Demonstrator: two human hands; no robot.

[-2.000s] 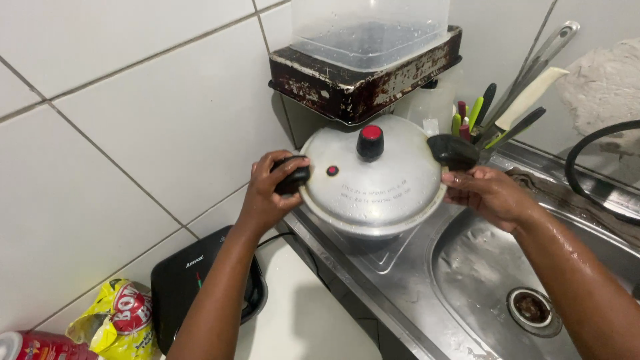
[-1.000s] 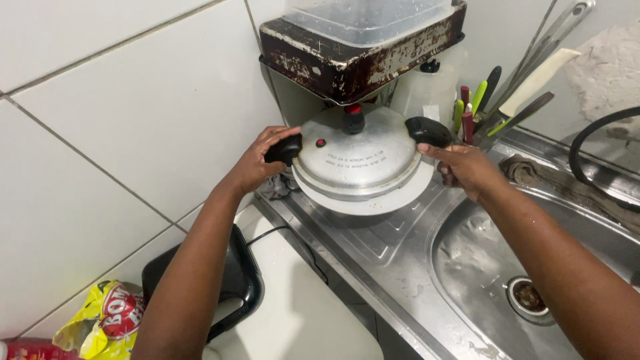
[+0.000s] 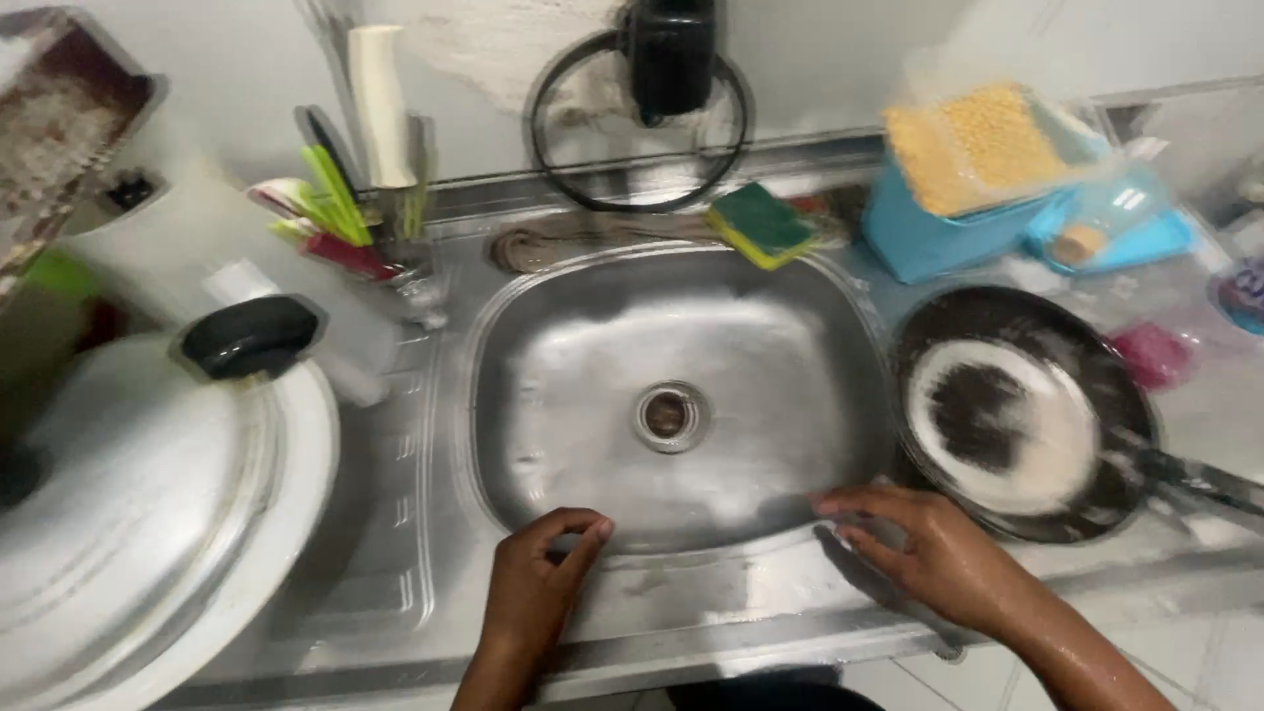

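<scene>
My left hand (image 3: 541, 583) is over the front rim of the stainless steel sink (image 3: 681, 326), thumb and forefinger close together, holding nothing that I can see. To its right, my right hand (image 3: 904, 543) hovers by the basin's front right corner with its fingers apart, holding nothing. The aluminium pressure cooker (image 3: 138, 454), with a black side handle (image 3: 252, 336), sits at the left on a white round dish (image 3: 311, 474). Nearest to my right hand lies a dark frying pan (image 3: 1027, 415) with whitish residue inside.
A green and yellow sponge (image 3: 760, 225) and a rolled cloth (image 3: 592, 240) lie behind the basin. A blue container (image 3: 913, 232) with a yellow bag stands back right. Utensils (image 3: 336, 202) and a whitish jug (image 3: 296, 286) stand back left. A black ring-shaped lid or cable is behind.
Both hands have let go of the pressure cooker's handles and are now by the sink's front edge. The view has swung far to the right.
</scene>
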